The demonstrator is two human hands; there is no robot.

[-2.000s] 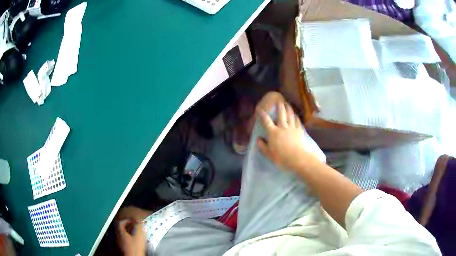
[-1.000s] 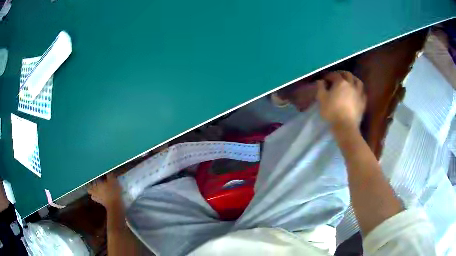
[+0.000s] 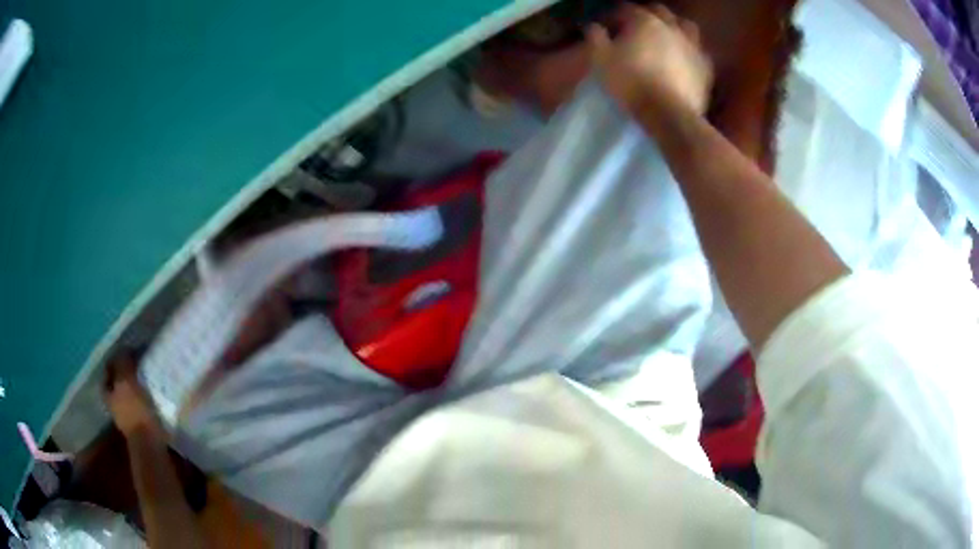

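A long white label strip [image 3: 285,241] with rows of small marks lies curved over my left thigh, its far end hanging between my legs; it is blurred. My left hand [image 3: 129,397] is at the left beside the strip's near end, under the table edge; blur hides what its fingers do. My right hand [image 3: 657,62] is at my right knee, with curled fingers on the grey trouser cloth [image 3: 601,225], which is drawn taut.
The green table [image 3: 193,107] curves across the upper left, with a pink tape tab [image 3: 41,448] on its edge. A carton of flat clear ribbed sleeves [image 3: 832,161] stands at the right. A red object [image 3: 413,332] is between my legs. Clear plastic [image 3: 81,531] is at the lower left.
The view has swung, so the sticker sheets on the table are out of the picture. My right hand has gone from resting flat on the knee to gripping the trouser cloth.
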